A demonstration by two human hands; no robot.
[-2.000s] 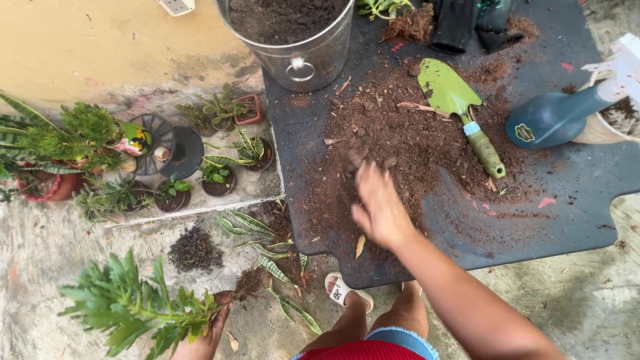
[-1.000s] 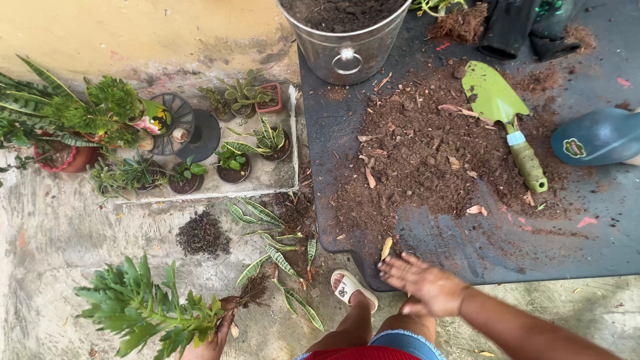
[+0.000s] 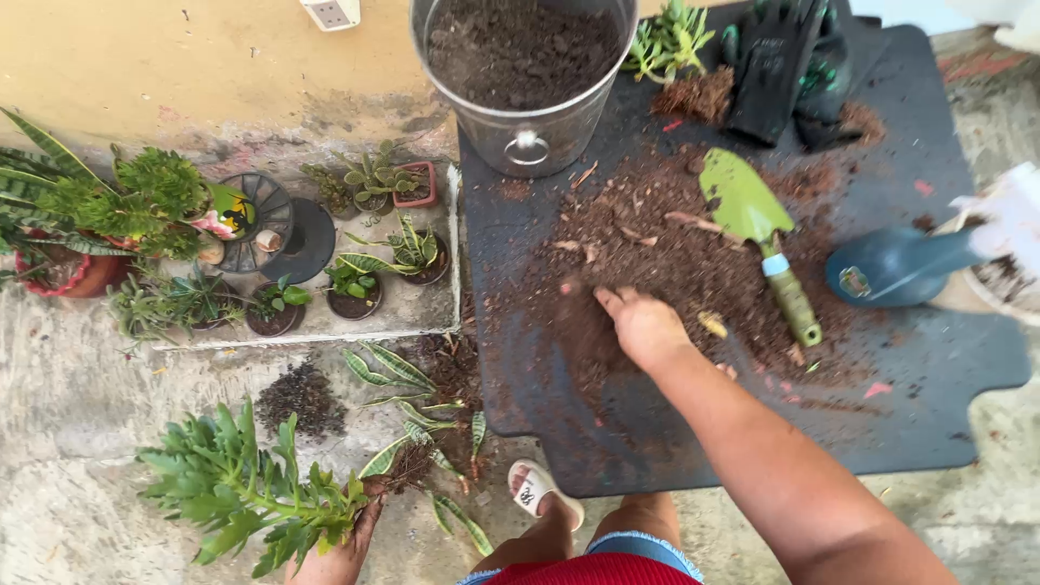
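My left hand (image 3: 345, 546) grips a leafy green plant (image 3: 244, 487) near its base, at the lower left; its bare roots (image 3: 410, 465) stick out to the right above the floor. On the dark table my right hand (image 3: 642, 321) touches the loose brown soil (image 3: 609, 244), fingers slightly spread and pointing up and left, with nothing seen held in it. Right of that hand lies a green hand trowel (image 3: 756, 219), blade partly on the soil. A metal bucket (image 3: 528, 134) filled with dark soil stands at the table's far left corner.
A blue spray bottle (image 3: 886, 264), black gloves (image 3: 768, 77) and a small uprooted plant (image 3: 695, 93) are on the table (image 3: 682, 455). Small potted plants (image 3: 353, 294) line a concrete ledge (image 3: 406, 321) by the wall. Variegated snake plant leaves (image 3: 398, 366) and dark granules (image 3: 301, 398) lie on the floor.
My right hand has moved from the table's near edge back up onto the soil. The left hand still holds the plant at the lower left.
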